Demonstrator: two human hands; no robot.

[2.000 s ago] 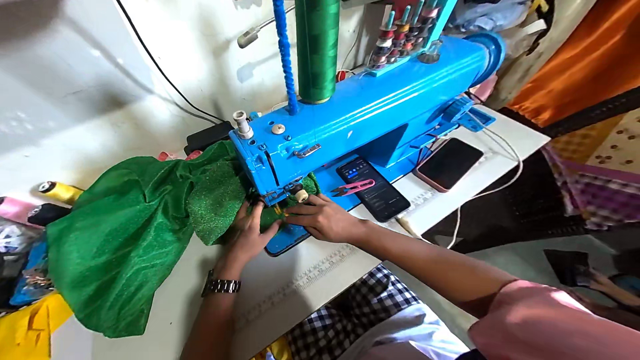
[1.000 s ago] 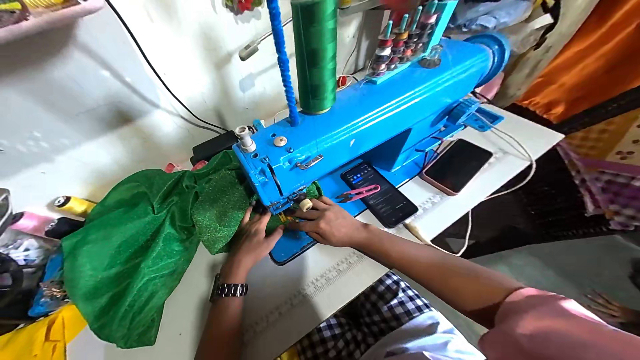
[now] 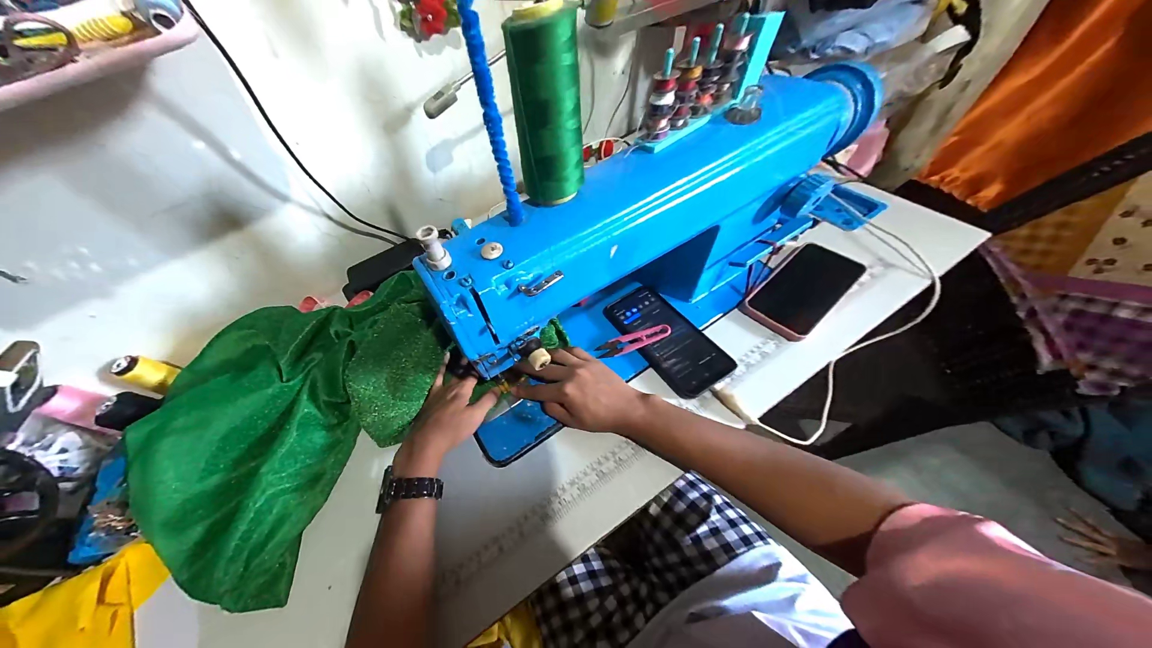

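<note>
Green glittery fabric (image 3: 252, 432) spreads over the white table to the left of a blue sewing machine (image 3: 630, 216) and runs beneath its needle end. My left hand (image 3: 445, 414), a dark watch on its wrist, presses on the fabric edge just left of the needle area. On the right side of that area, my right hand (image 3: 580, 387) rests with bent fingers at the fabric; whether it pinches the cloth cannot be told. The machine's head hides the needle and presser foot. A large green thread cone (image 3: 544, 108) stands on top of the machine.
Pink thread snips (image 3: 643, 339) lie across a lit phone (image 3: 675, 346) on the machine bed. A second phone (image 3: 804, 290) and a white cable (image 3: 832, 360) are to the right. Thread spools, including a yellow one (image 3: 144, 372), sit at left. Another person's hand (image 3: 1093, 537) shows at lower right.
The view has shifted slightly. Both hands stay beside the needle area on the green fabric, with no plain change in their hold.
</note>
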